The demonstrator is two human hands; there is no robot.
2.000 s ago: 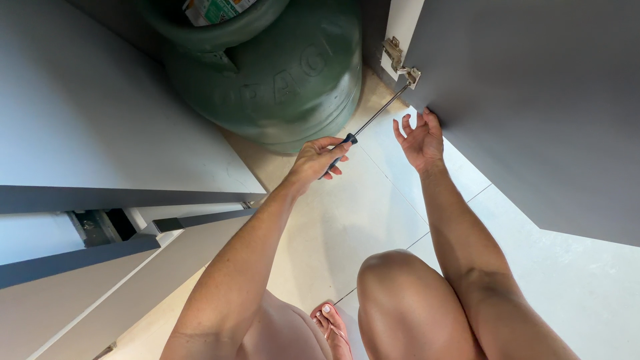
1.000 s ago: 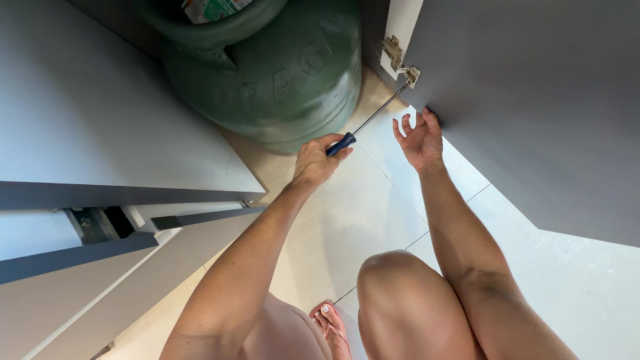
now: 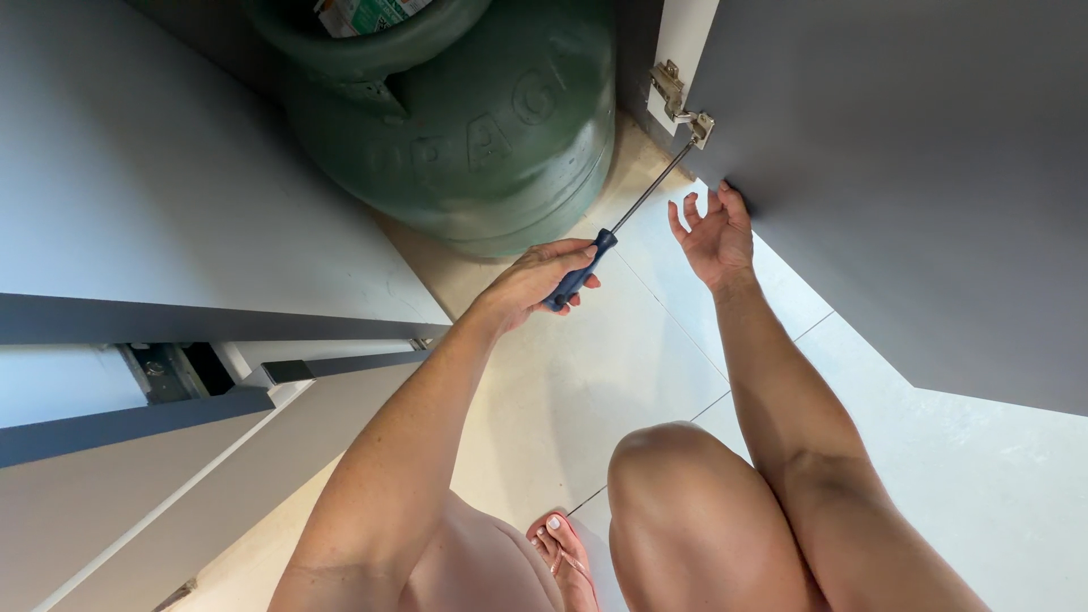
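Observation:
My left hand [image 3: 540, 276] is closed around the blue handle of a long-shafted screwdriver [image 3: 581, 270]. The shaft slants up to the right, and its tip meets the lower end of a metal cabinet hinge [image 3: 702, 129]. This hinge joins a white panel edge [image 3: 685, 34] to a grey cabinet door [image 3: 918, 187]. At the lower edge of that door is my right hand [image 3: 718, 234], palm up with fingers curled and apart. Its index fingertip touches the door edge; part of the fingers is hidden behind it or in shadow.
A large green gas cylinder [image 3: 476, 153] with raised lettering stands behind my left hand. On the left are a grey cabinet side [image 3: 195, 187] and a partly open drawer with a metal runner [image 3: 161, 374]. Light floor tiles [image 3: 561, 399] lie below, with my sandalled foot [image 3: 565, 548] on them.
The fingers of my left hand have shifted their hold on the screwdriver handle. The screwdriver tip stays at the hinge, and my right hand remains at the door edge.

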